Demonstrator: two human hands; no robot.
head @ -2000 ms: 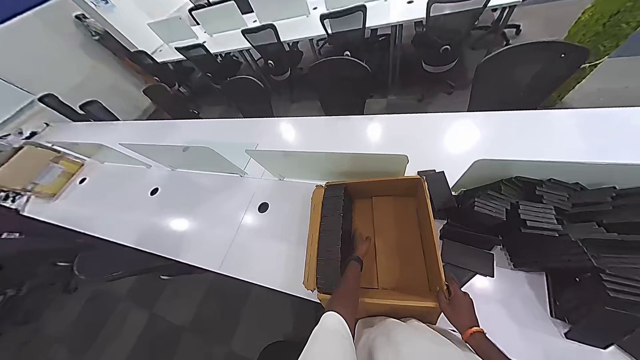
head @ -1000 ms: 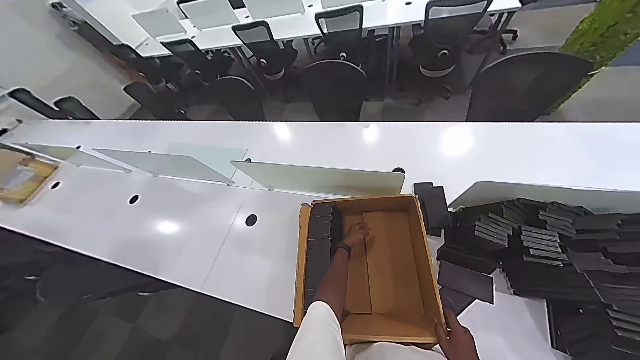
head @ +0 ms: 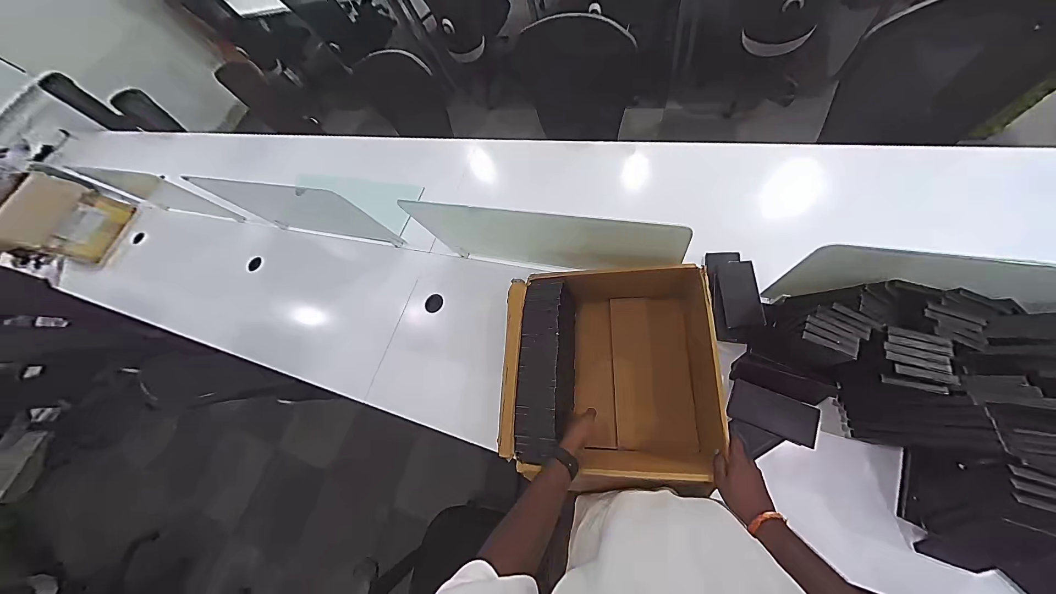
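An open cardboard box [head: 652, 379] stands on the white desk, close against my body. Along its left inner wall runs a tight row of thin black boxes [head: 540, 371]; the rest of its bottom is bare cardboard. My left hand [head: 579, 431], with a black band on the wrist, is inside the box at the near end of that row, its fingers against the row's side. My right hand [head: 740, 478], with an orange band on the wrist, grips the near right edge of the box. Right of the box lie many more flat black boxes [head: 916, 396] in heaped stacks.
Low frosted glass dividers [head: 553, 235] stand along the white desk [head: 346, 297], behind the cardboard box and the black stacks. Another cardboard box [head: 49, 210] is at the far left. A dark chair [head: 458, 544] is beside me, and more chairs [head: 577, 70] stand beyond the desk.
My left hand has moved along the row toward the near end of the box. My right hand stays at the box's right side. The view has tilted down.
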